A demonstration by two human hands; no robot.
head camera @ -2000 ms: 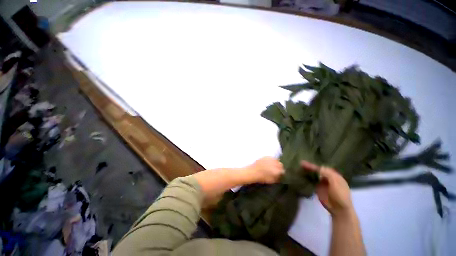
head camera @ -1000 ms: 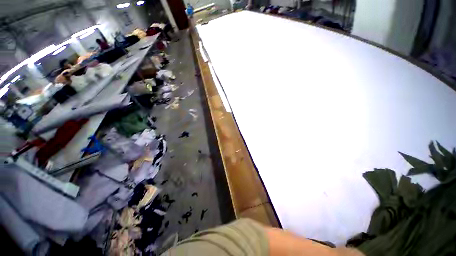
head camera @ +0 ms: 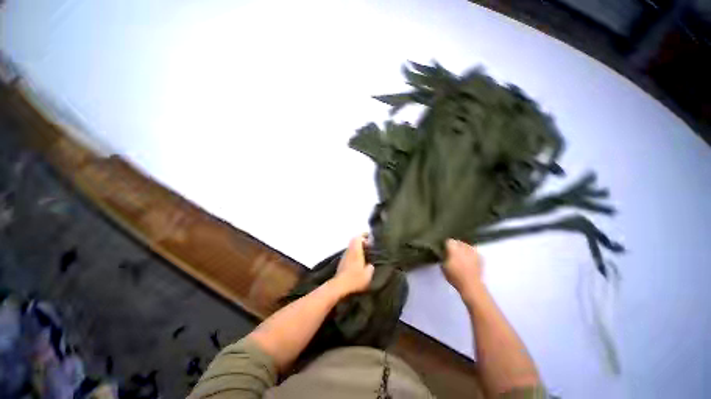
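A big sheaf of dark green fabric strips (head camera: 452,164) lies on the white paper and hangs over the table's near edge against my body. My left hand (head camera: 355,269) is closed at the left side of its narrow middle. My right hand (head camera: 461,263) is closed at the right side, with a dark green strip running across between my hands. Two longer strips trail off to the right. The image is slightly blurred, so the exact strips in each fist are hard to tell.
White paper (head camera: 234,117) covers the table, with its brown edge (head camera: 195,241) along the near left. Scraps (head camera: 47,351) lie on the grey floor at lower left. A thin pale strip (head camera: 600,327) lies at right.
The view swung left to the aisle and is back on the sheaf. Compared with two seconds ago, my right hand has gone from partly open to closed, and my hands are at either side of the sheaf's middle.
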